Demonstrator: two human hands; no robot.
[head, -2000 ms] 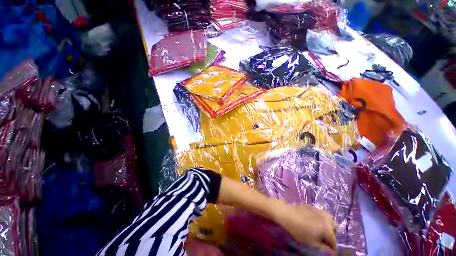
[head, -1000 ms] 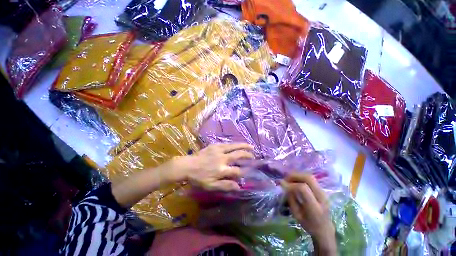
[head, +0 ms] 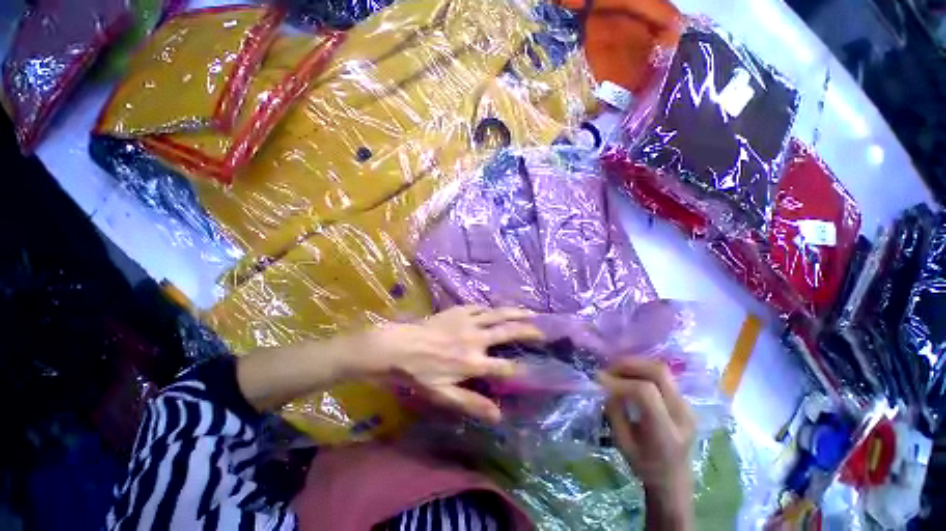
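Note:
A dusty pink blazer in clear shiny film lies in front of me, its lower part crumpled under my hands. My left hand lies palm down on its lower left part, fingers spread. My right hand is at its lower right with fingers curled, pinching the clear bag film. Some magenta shows between the hands, partly hidden by fingers and film. A green bagged garment lies below them. Large yellow bagged blazers lie to the left and behind.
Folded mustard packs lie far left. An orange garment, a dark brown pack and a red pack lie far right. A blue lump and a red ring are at the lower right. Yellow tape marks the white table.
Two seconds ago only one forearm and hand reached across; now both hands are on the pink blazer's lower part. Since one second ago, my left hand's fingers have spread more. The view has turned and shifted.

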